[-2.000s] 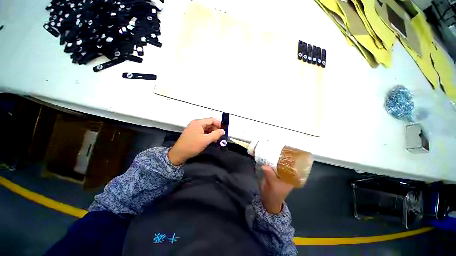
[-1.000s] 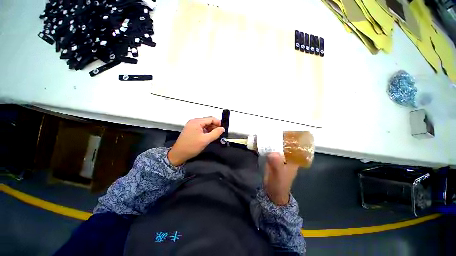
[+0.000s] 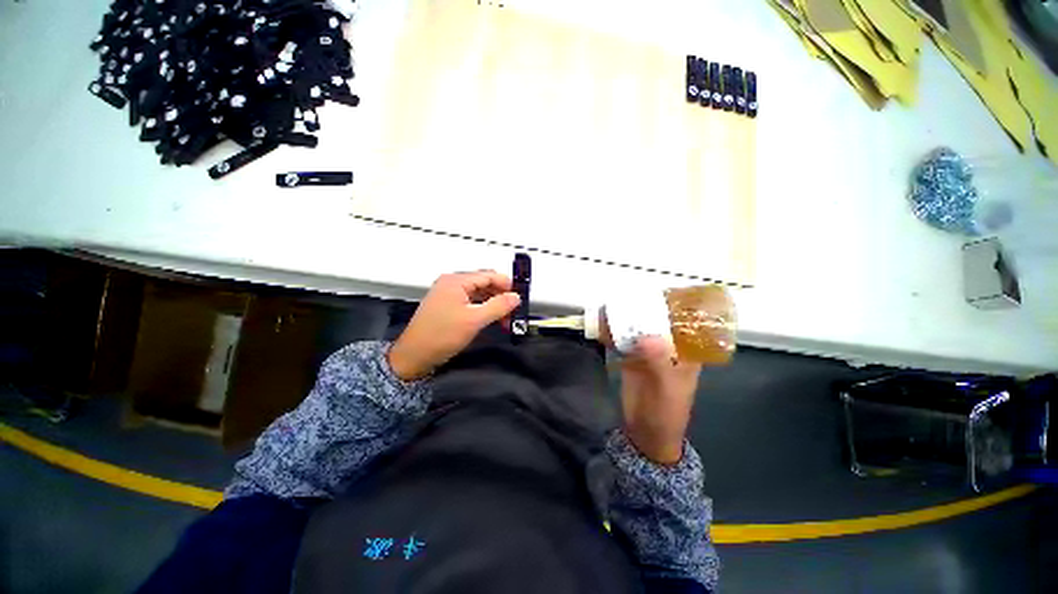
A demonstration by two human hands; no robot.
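Observation:
My left hand (image 3: 455,323) pinches a black tab (image 3: 521,279) upright at the table's front edge, its ring spot at the lower end. My right hand (image 3: 658,389) holds the glue bottle (image 3: 632,321) on its side, with amber contents to the right. Its pale nozzle points left and its tip is at the tab's lower end; whether it touches is hard to tell. A row of glued tabs (image 3: 722,87) lies at the board's far right. The pile of tabs (image 3: 226,70) is at the far left, with a single tab (image 3: 316,179) apart in front of it.
The board (image 3: 557,139) lies on the white table (image 3: 174,215). Yellow cut pieces (image 3: 864,52) are at the far right. A silvery-blue heap (image 3: 943,189) and a small open box (image 3: 990,274) are at the right. A black-topped metal-framed thing (image 3: 917,418) stands below the table.
The nozzle has come up beside the tab's lower end as the bottle turned level and rose slightly. The left hand still holds the tab. The view has shifted slightly.

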